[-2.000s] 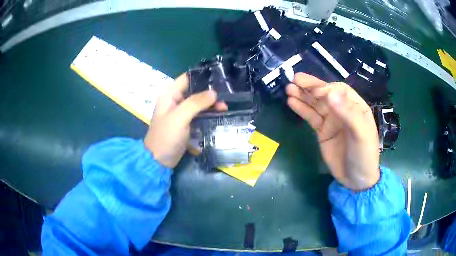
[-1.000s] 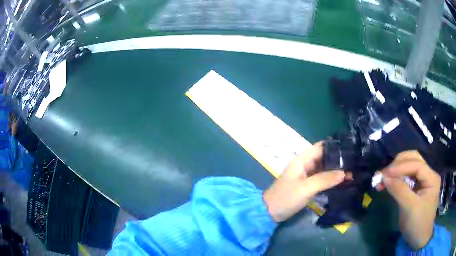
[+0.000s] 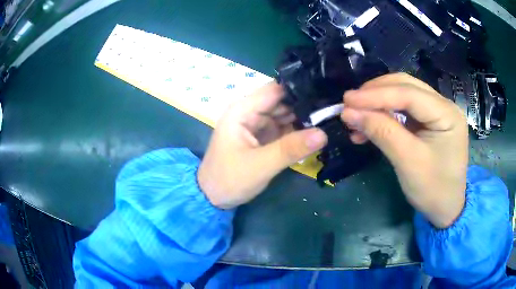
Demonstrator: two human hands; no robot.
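Observation:
My left hand [image 3: 249, 149] holds a black plastic housing [image 3: 317, 76], with the thumb along its near side. My right hand [image 3: 407, 135] pinches one end of a short white adhesive strip [image 3: 326, 114] between thumb and fingertips. The strip's other end lies at the housing beside my left thumb; whether it is fully stuck there cannot be told. The die-cut tape sheet [image 3: 170, 76], white with blue logos and a yellow edge, lies on the green table, its right part hidden behind my left hand. Yellow liner [image 3: 309, 167] shows below the housing.
A heap of black housings with white strips [image 3: 390, 36] lies beyond my hands at the upper right. Another black part [image 3: 487, 104] lies at the right. Two dark tape pieces [image 3: 380, 258] are at the near edge of the green table [image 3: 68, 135]. A white rail [image 3: 54, 36] curves along the far side.
The view has swung back from the left. My right hand has come in to the held housing, and the white strip, crumpled at its fingertips before, now reaches across to the housing.

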